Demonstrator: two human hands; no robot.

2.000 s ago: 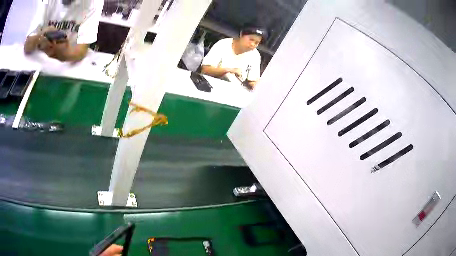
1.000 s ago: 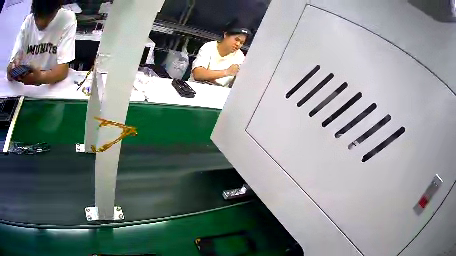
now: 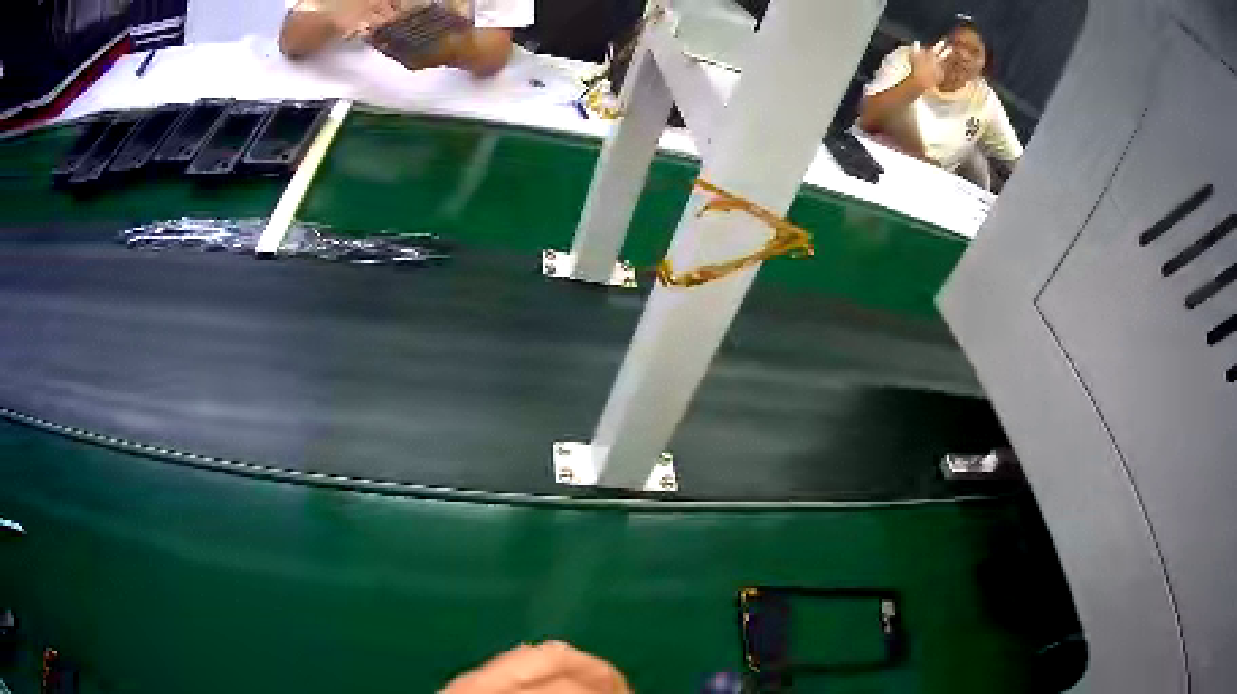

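A black phone middle frame lies on the green surface at the lower right, with orange-gold marks at its left end. A hand, which looks like my left hand, shows at the bottom edge left of this frame. Only its back or knuckles show; its fingers and anything in it are cut off. My right hand is not in view. A small dark rounded thing at the bottom edge is unclear. Part of another dark piece with orange marks shows at the lower left corner.
A dark conveyor belt runs across beyond the green surface. A white post with orange cord stands before me. A grey cabinet fills the right. Beyond are several black frames, crinkled plastic and two people at a white bench.
The view has swung left, so the post, cabinet and frame sit further right. The hand has come into view since one second ago. The dark frame held two seconds ago no longer shows in a hand.
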